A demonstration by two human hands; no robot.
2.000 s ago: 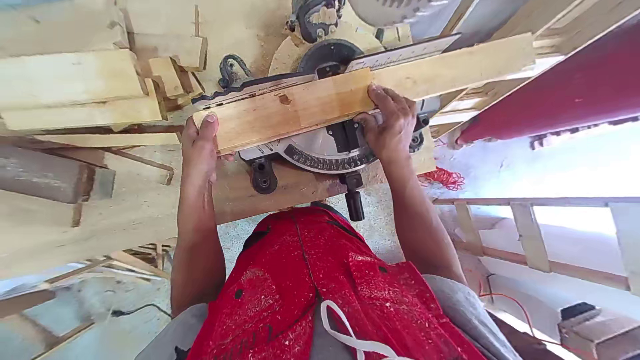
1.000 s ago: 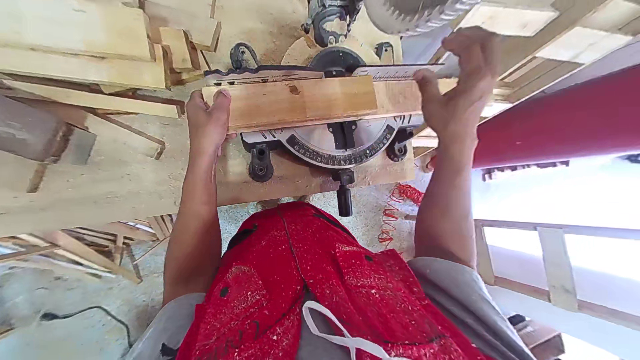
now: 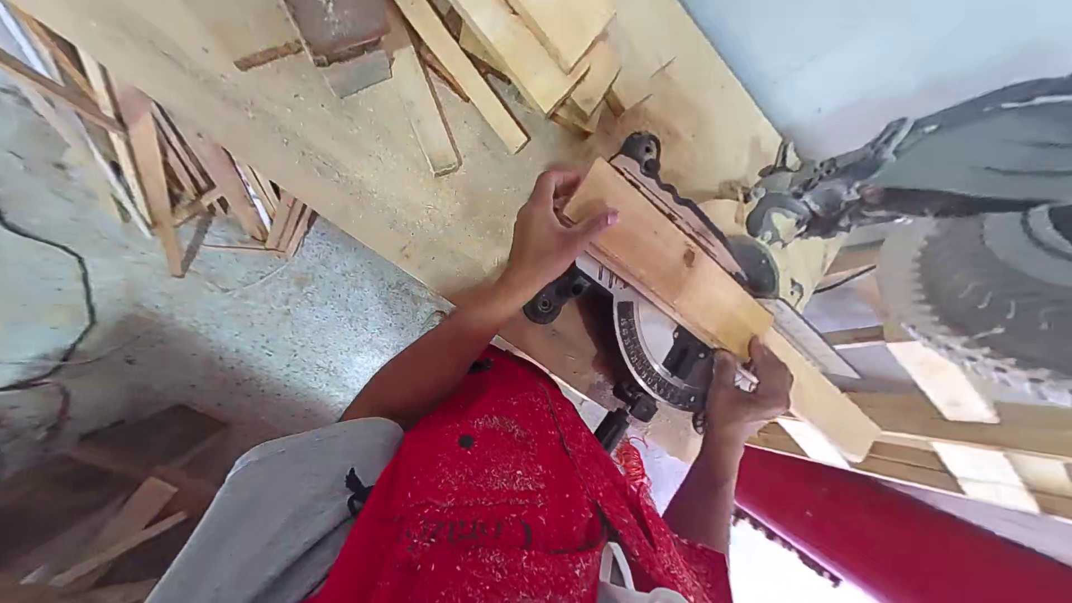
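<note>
A short wooden board [image 3: 678,260] lies along the fence of a miter saw [image 3: 662,343], on top of a longer board [image 3: 825,402] that sticks out past its lower right end. My left hand [image 3: 557,230] grips the short board's upper left end, thumb on top. At the other end my right hand [image 3: 749,389] holds the near corner, with fingers against both boards' edges. The toothed circular blade [image 3: 963,310] is raised at the right, away from the boards, and looks blurred.
Several offcuts and boards [image 3: 469,75] lie on the wooden bench [image 3: 360,193] behind my left hand. Scrap wood [image 3: 176,167] is heaped below the bench at left. A black cord [image 3: 84,293] runs over the floor. A red surface [image 3: 888,536] stands at lower right.
My right hand, lifted off the wood one second ago, is back on the boards' right end. My left hand has stayed on the left end. The view has turned strongly.
</note>
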